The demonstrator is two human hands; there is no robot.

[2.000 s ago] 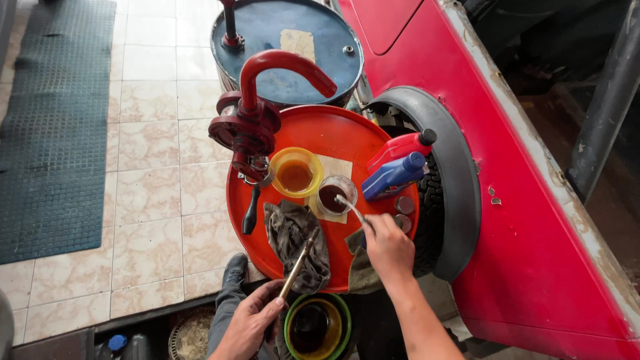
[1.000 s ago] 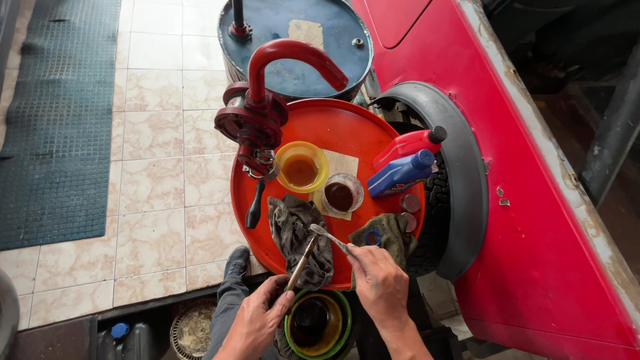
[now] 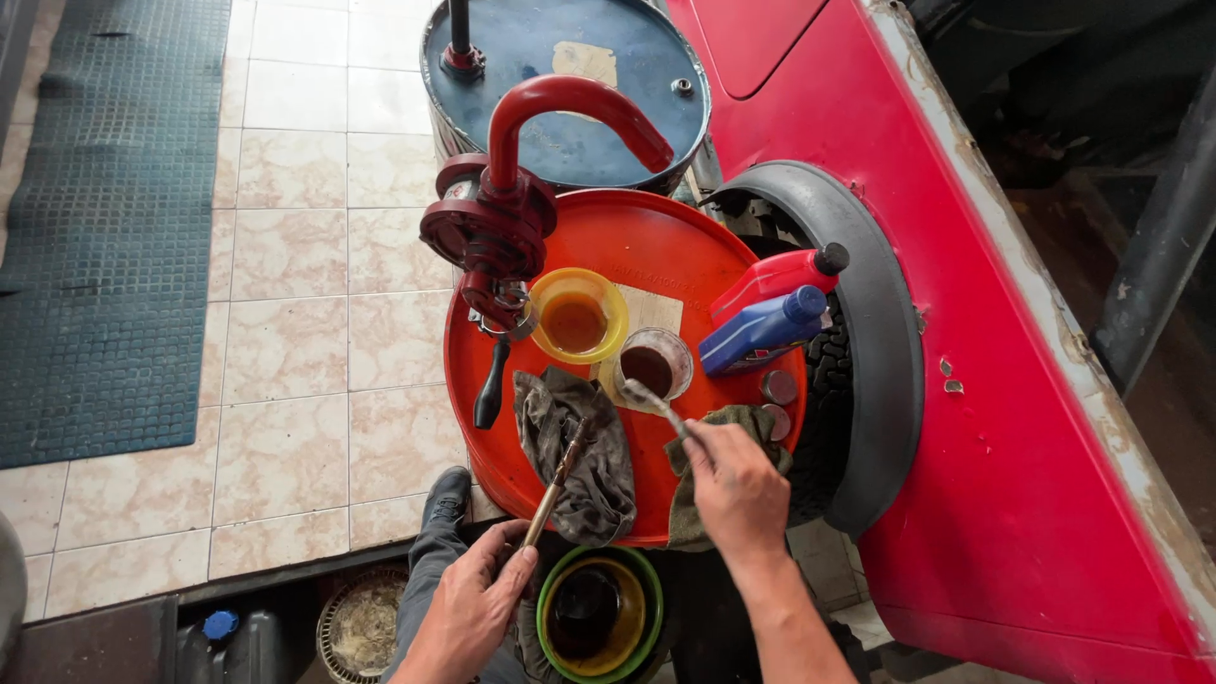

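Observation:
My left hand (image 3: 484,589) grips a slim metal rod (image 3: 551,492) whose dark, wet-looking tip points up over a dirty grey rag (image 3: 579,456). In my right hand (image 3: 739,489) is a small brush (image 3: 655,401), its head at the near rim of a clear cup (image 3: 655,366) of dark brown liquid. Left of the cup stands a yellow bowl (image 3: 579,315) with amber liquid. A green rag (image 3: 692,503) lies on the orange drum lid (image 3: 665,228), partly under my right hand. A red bottle (image 3: 765,283) and a blue bottle (image 3: 755,337) stand to the right.
A red hand-crank pump (image 3: 489,223) rises at the drum's left edge. Behind is a blue drum (image 3: 532,142). A red car body panel (image 3: 997,427) and a tyre (image 3: 825,427) border the right. Nested bowls (image 3: 627,655) with dark liquid sit below, near my legs.
My right hand has moved the brush from the rod's tip back up to the cup, where it also was two seconds ago. My left hand still holds the rod over the grey rag.

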